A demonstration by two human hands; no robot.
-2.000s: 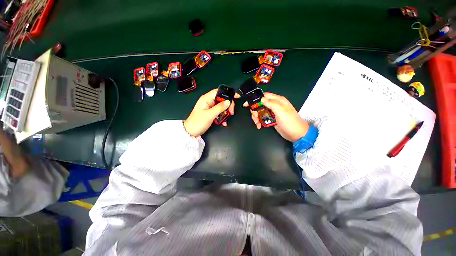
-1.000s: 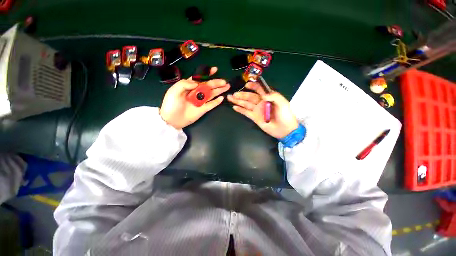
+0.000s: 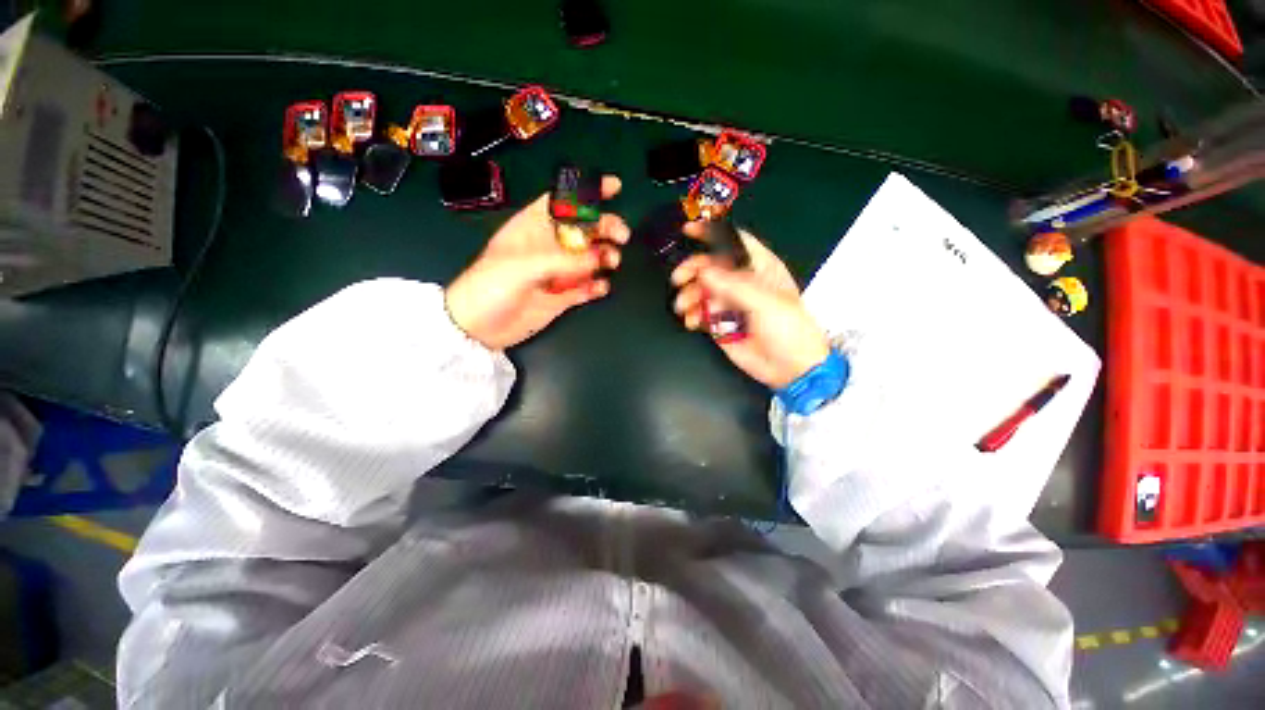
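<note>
My left hand (image 3: 534,273) holds a small smartwatch unit (image 3: 576,198) with a dark screen folded out at the fingertips; its red part is mostly hidden by the fingers. My right hand (image 3: 760,308) holds another unit (image 3: 724,322), its dark screen pointing up and its red casing low in the palm, both blurred. The hands are apart over the green bench (image 3: 597,416). Opened units with red frames lie behind them, a row at the left (image 3: 355,117) and a pair behind my right hand (image 3: 737,156).
A beige machine (image 3: 83,180) with a black cable stands at the left. At the right are a white paper sheet (image 3: 957,319), a red pen (image 3: 1024,412), a compartmented red tray (image 3: 1193,375), two small round yellow-red items (image 3: 1049,251) and a stand with yellow wire (image 3: 1121,169).
Both palms, turned up with the units resting on them a second ago, are now turned inward with fingers closed round the units. The view has shifted slightly.
</note>
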